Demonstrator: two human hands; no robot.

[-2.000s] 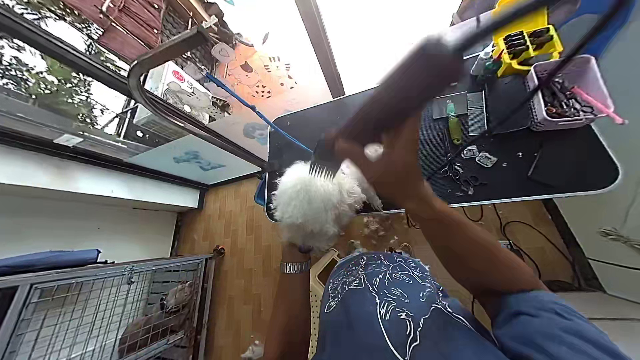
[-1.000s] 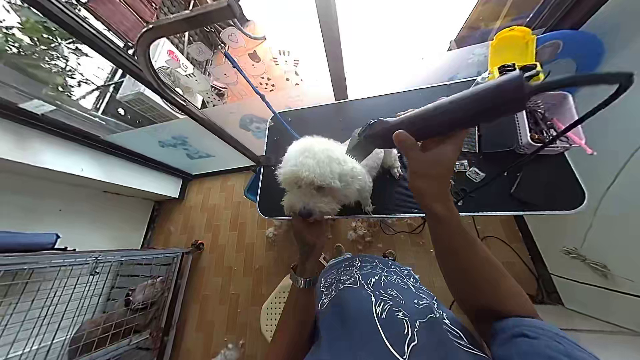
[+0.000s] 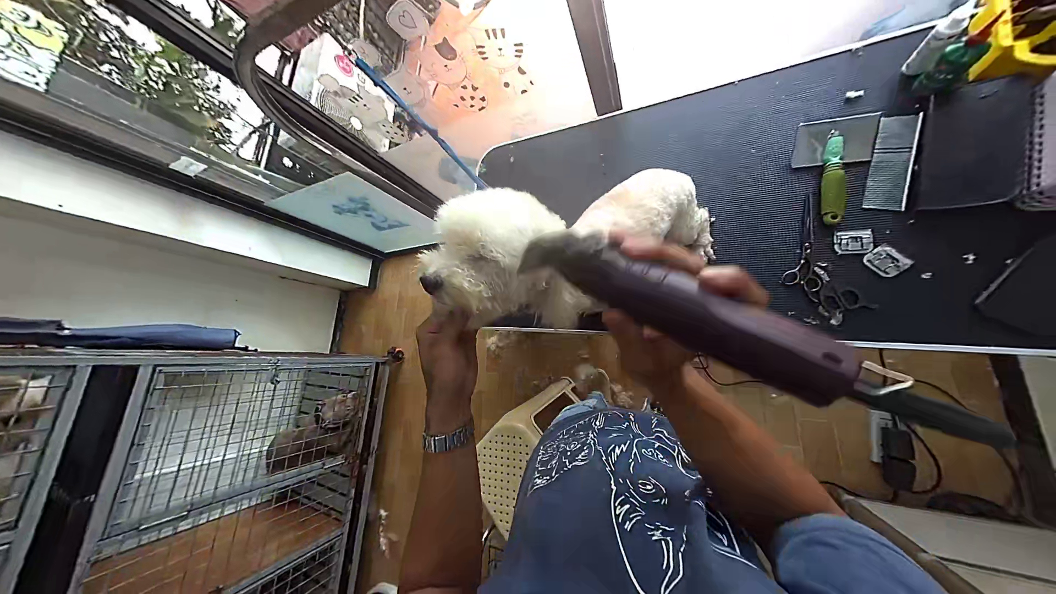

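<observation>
A white, curly-coated dog [image 3: 495,239] is on the black grooming table [image 3: 742,132], its head over the near edge and its nose toward the left. My left hand [image 3: 446,355], with a metal watch on the wrist, holds the dog's muzzle from below at the chin. In my right hand [image 3: 660,330] is a dark corded electric clipper [image 3: 701,318], its blade end beside the dog's head and neck. Whether the blade touches the coat cannot be told. A blue leash [image 3: 421,120] runs from the curved grooming arm down behind the dog's head.
On the table's right lie metal combs [image 3: 893,161], a green-handled grooming tool [image 3: 833,181], scissors [image 3: 813,276] and clipper blades [image 3: 887,261]. A yellow holder [image 3: 1011,49] stands behind. Wire cages [image 3: 231,445] with animals are at left; a beige plastic chair [image 3: 507,462] is below the table.
The dog's head has turned toward the left, with my left hand still at its muzzle. The clipper has moved from the dog's back to beside its head and neck. The view has shifted.
</observation>
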